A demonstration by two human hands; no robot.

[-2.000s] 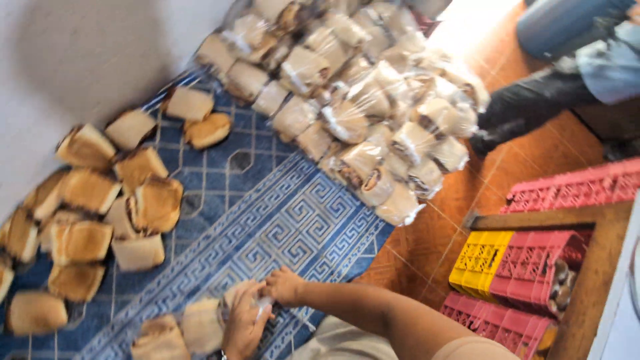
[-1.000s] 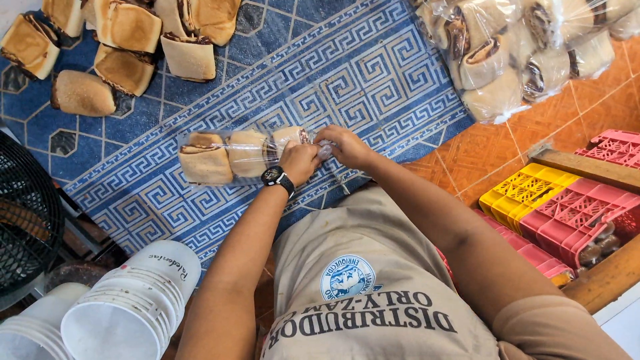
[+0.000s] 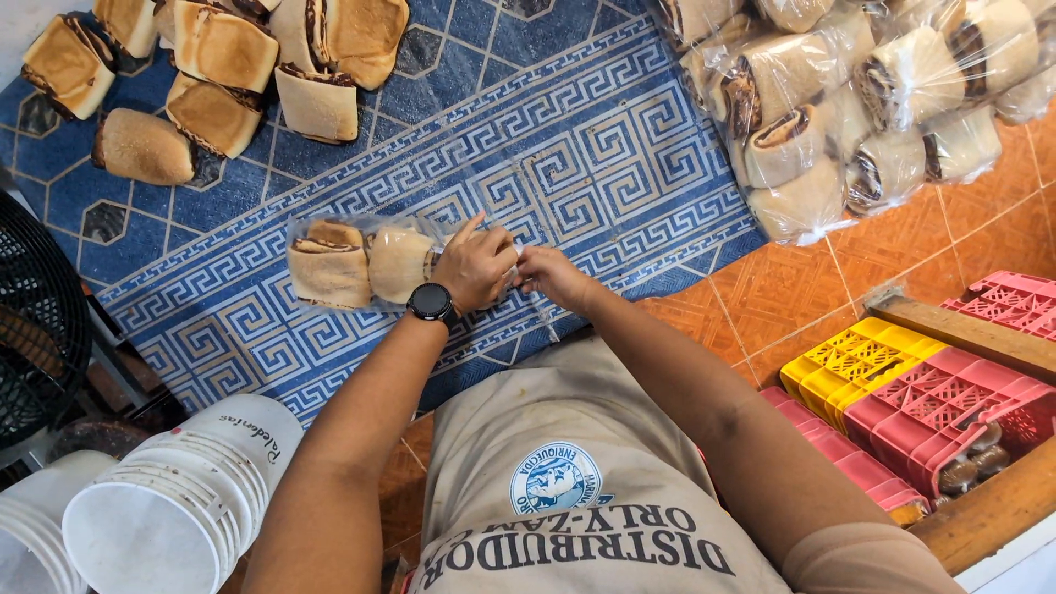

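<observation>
A clear plastic bag of filled bread rolls lies on the blue patterned table covering, near its front edge. Around the bag's right end, my left hand, below a black wristwatch, has its fingers bent, with the index finger raised. Just to its right, my right hand pinches the gathered end of the plastic between thumb and fingers. Unbagged rolls with dark filling are grouped at the upper left. Bagged rolls are heaped at the upper right.
Stacked white plastic buckets stand at the lower left, below a black fan. To the right, yellow and red plastic crates sit on the orange tiled floor, beside a wooden rail.
The view has swung toward the table front since two seconds ago. Both hands stay at the bag's right end; my left index finger now stands raised.
</observation>
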